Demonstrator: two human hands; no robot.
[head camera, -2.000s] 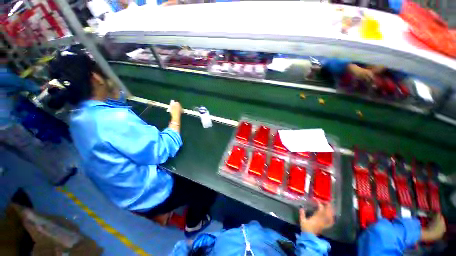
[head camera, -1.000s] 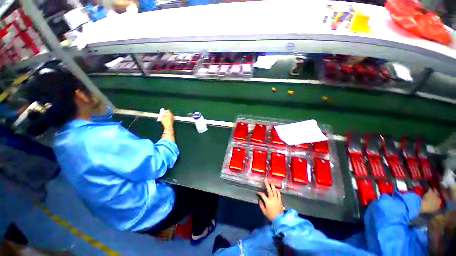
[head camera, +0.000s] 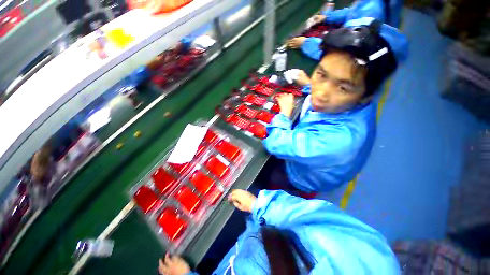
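A clear blister tray (head camera: 240, 171) lies on the dark green bench in front of me. It holds two rows of closed red phones (head camera: 187, 199). A white paper sheet (head camera: 187, 144) lies across its far side, covering some of them. My right hand (head camera: 242, 200) is at the bench's near edge beside the tray, fingers partly curled, with nothing visible in it. My left hand (head camera: 174, 265) is cut off by the bottom edge, fingers apart near the tray's near left corner; it looks empty.
A worker (head camera: 328, 123) sits on my right, hands at a tray of opened red phones (head camera: 247, 111). A small white bottle (head camera: 99, 247) lies in view at lower left by the belt edge. The green conveyor (head camera: 102, 182) and white shelf (head camera: 70, 80) run beyond.
My view has swung right, bringing the neighbouring worker's face into view. My right hand has moved off the middle of the tray's near edge towards its right. My left hand has come into view.
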